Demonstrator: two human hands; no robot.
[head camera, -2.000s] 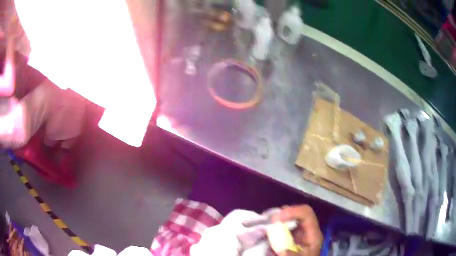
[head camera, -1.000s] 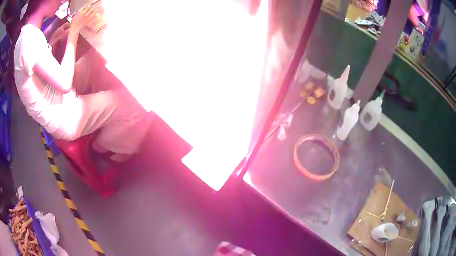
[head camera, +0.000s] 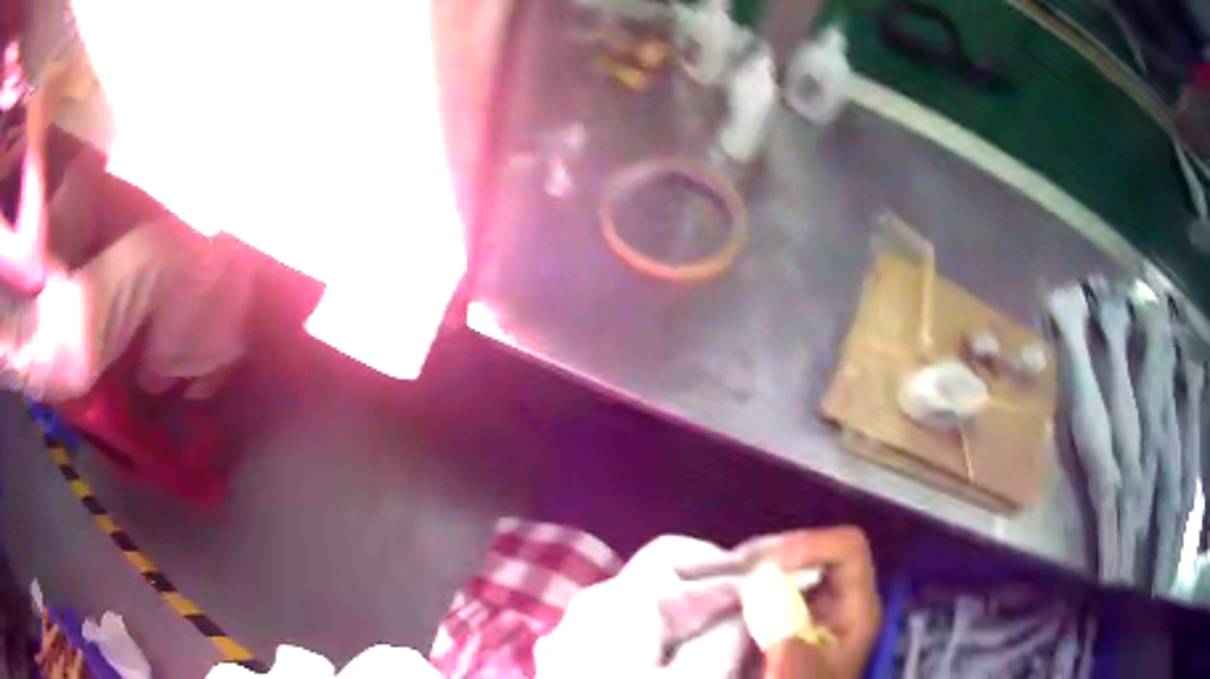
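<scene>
My left hand (head camera: 637, 613), in a white cotton glove, is at the bottom edge, overexposed and blurred. It holds a pale grey moulded part (head camera: 703, 602), likely a foot part. My right hand (head camera: 849, 592) is bare, with curled fingers and a pale yellow finger wrap (head camera: 779, 605) on one digit. It is right against the part. A small whitish tip (head camera: 807, 580) shows at its fingers; I cannot tell if it is part or tool. On the bench, a white cup (head camera: 943, 393) stands on a brown cardboard pad (head camera: 882, 332) with yellow sticks.
Grey leg parts (head camera: 1091, 411) lie in a row right of the pad. A tape ring (head camera: 673, 273) and white bottles (head camera: 751, 109) are farther back. A blue crate (head camera: 892, 623) of grey parts is below the bench edge. A glaring panel and a seated person (head camera: 146, 299) are at left.
The view swung left and up, then came back down. My hands, out of view one second ago, show again at the bottom, posed much as two seconds ago.
</scene>
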